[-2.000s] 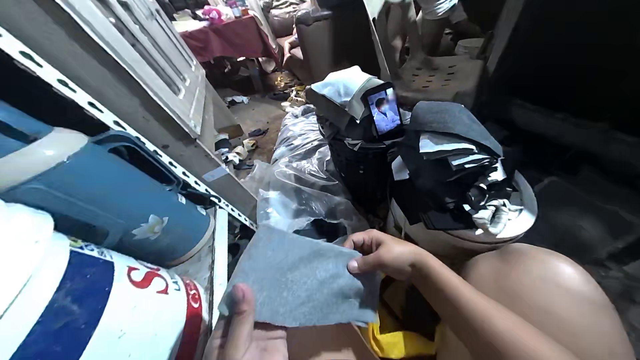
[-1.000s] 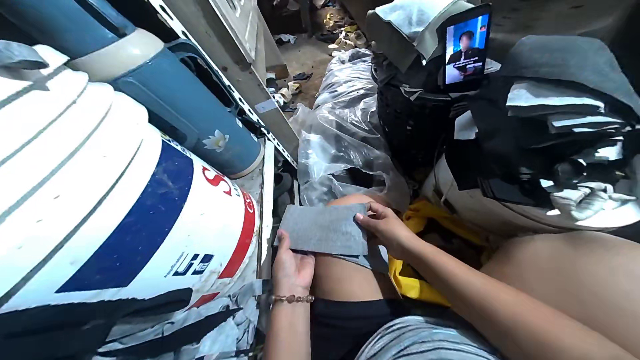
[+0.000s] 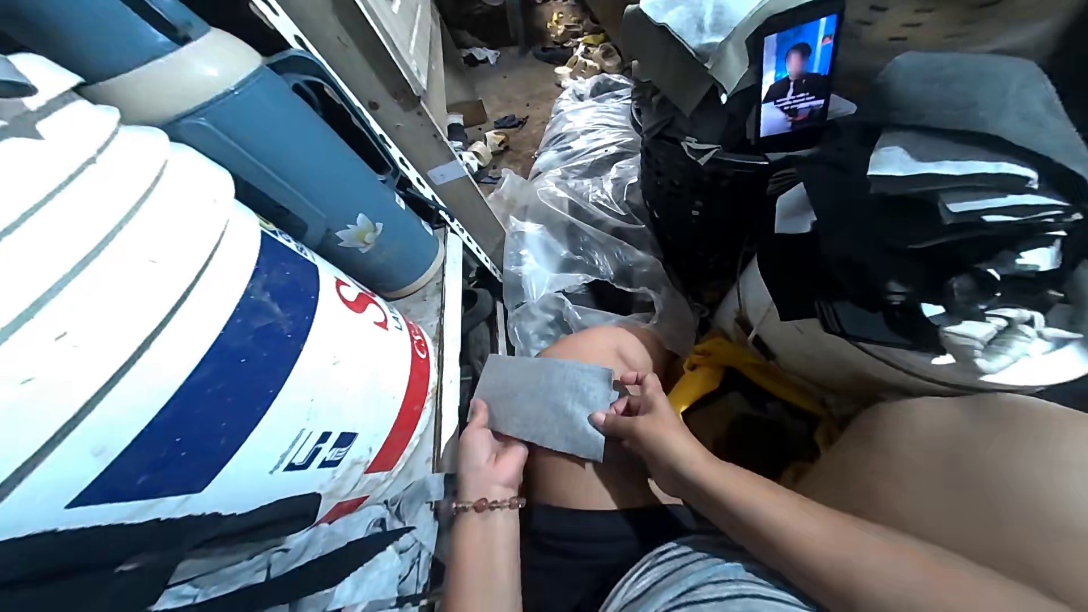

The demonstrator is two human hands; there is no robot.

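Note:
A grey piece of fabric-like sheet [image 3: 548,404] lies stretched between my two hands, above my thigh. My left hand [image 3: 491,455] holds its left edge, thumb on top and the other fingers hidden beneath; a beaded bracelet circles that wrist. At the right edge, the thumb and fingers of my right hand [image 3: 642,416] pinch the sheet. Whether it is one layer or more cannot be told. To the right, black and grey cloth pieces [image 3: 901,229] are heaped on a white round container [image 3: 778,340].
A large white bucket [image 3: 340,408] and a blue container [image 3: 314,195] stand left beside a perforated metal frame [image 3: 340,85]. Clear plastic sheeting [image 3: 586,212] lies ahead. A lit phone [image 3: 795,81] leans by a black basket [image 3: 697,204]; yellow cloth [image 3: 714,365] is near my right hand.
The view has swung downward and to the right since the first frame. The grey sheet, larger and looser two seconds ago, is now a smaller, flatter rectangle between both hands.

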